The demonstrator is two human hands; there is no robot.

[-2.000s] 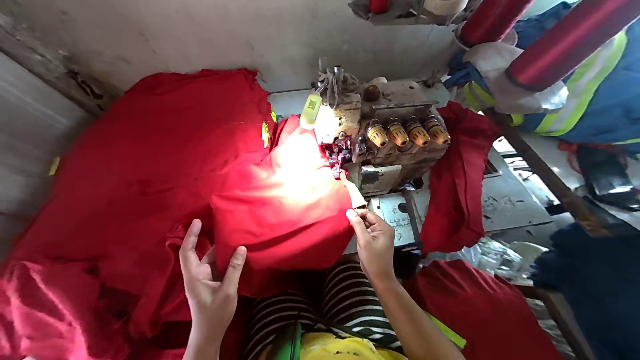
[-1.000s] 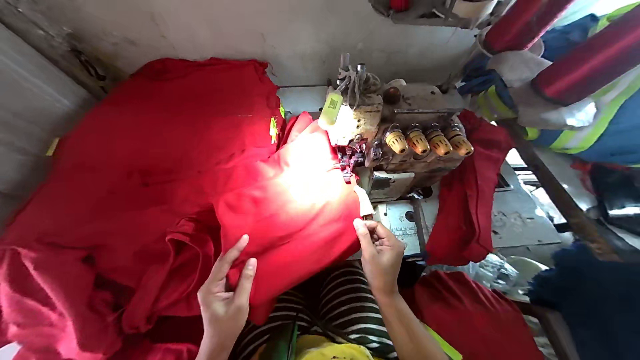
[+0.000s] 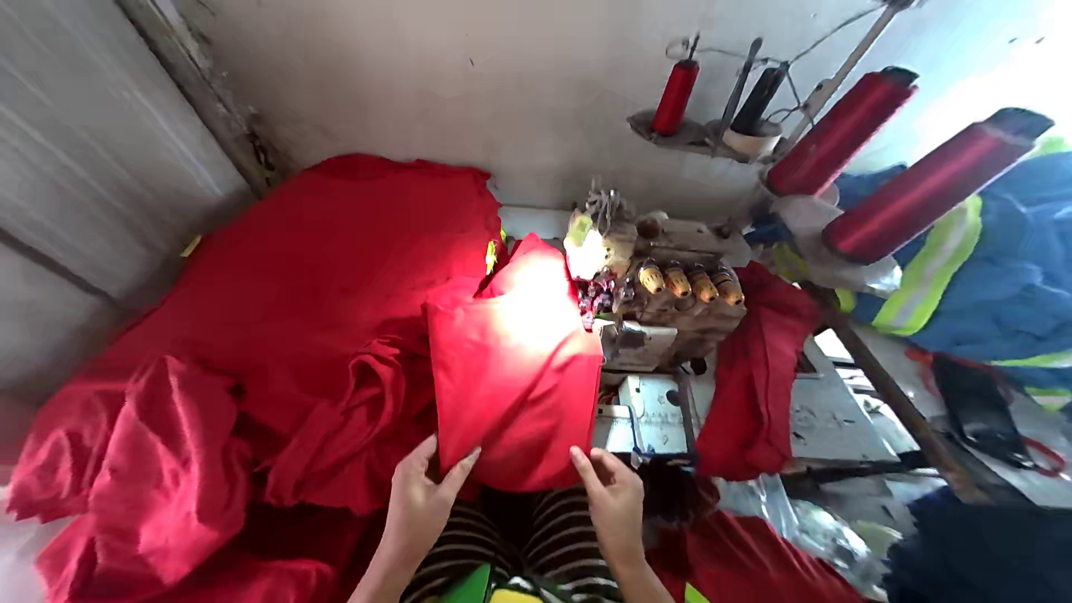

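A red fabric panel (image 3: 511, 394) lies under the bright lamp spot, its upper right edge against the needle area of an overlock sewing machine (image 3: 670, 285). My left hand (image 3: 427, 494) pinches the panel's lower left corner between thumb and fingers. At the lower right corner, my right hand (image 3: 607, 494) has thumb and fingertips on the panel's edge. The panel hangs toward my lap between both hands. The needle itself is hidden by glare and machine parts.
A large heap of red fabric (image 3: 335, 251) covers the left side. More red cloth (image 3: 754, 377) hangs right of the machine. Red thread cones (image 3: 846, 134) stand at the upper right, near blue cloth with reflective strips (image 3: 930, 268). A metal bar (image 3: 896, 402) runs along the right.
My right hand has moved down from beside the machine to the panel's lower corner. The panel now lies straighter, with my left hand at its lower left. The view has shifted.
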